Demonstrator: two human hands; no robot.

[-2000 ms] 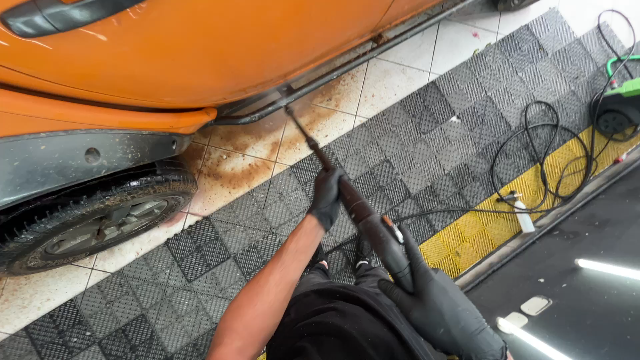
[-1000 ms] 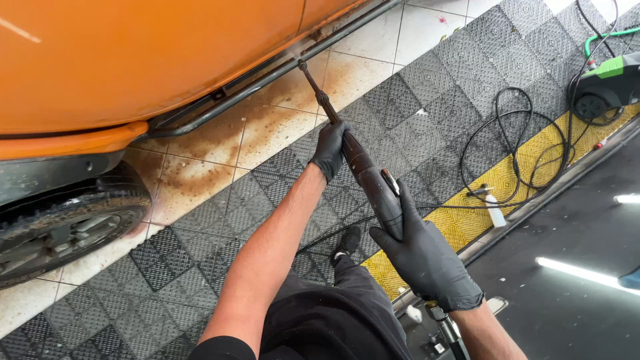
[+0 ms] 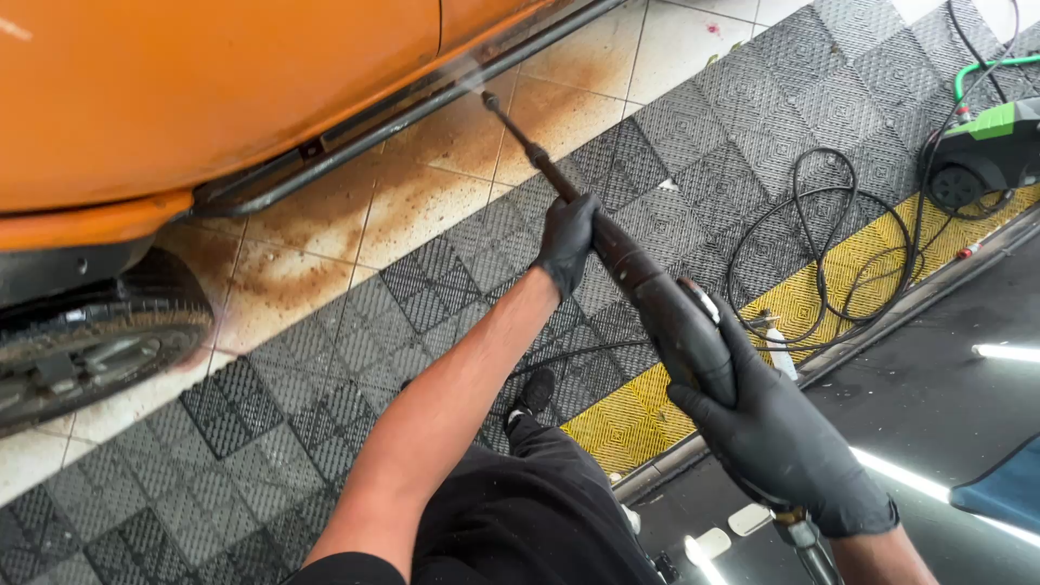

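Both my hands, in black gloves, hold a black pressure-washer spray gun [image 3: 642,272]. My left hand [image 3: 570,240] is closed around the lance at the front of the body. My right hand [image 3: 756,406] grips the rear of the gun, where a metal hose fitting [image 3: 792,524] comes out below. The nozzle [image 3: 489,99] points at a black tubular side step [image 3: 390,128] under an orange car body [image 3: 219,89], and a white mist of spray leaves its tip. Brown dirty water lies on the white floor tiles [image 3: 422,195] beneath the step.
A car wheel [image 3: 89,349] stands at the left. Grey and yellow grid mats [image 3: 634,414] cover the floor beside me. At the right are a green and black pressure washer [image 3: 983,150], a looped black hose [image 3: 800,191] and a white spray bottle [image 3: 780,353]. A dark glossy surface [image 3: 918,390] borders the mats.
The nozzle has moved along the side step, away from the wheel. Both hands keep hold of the spray gun. The view has shifted along the car.
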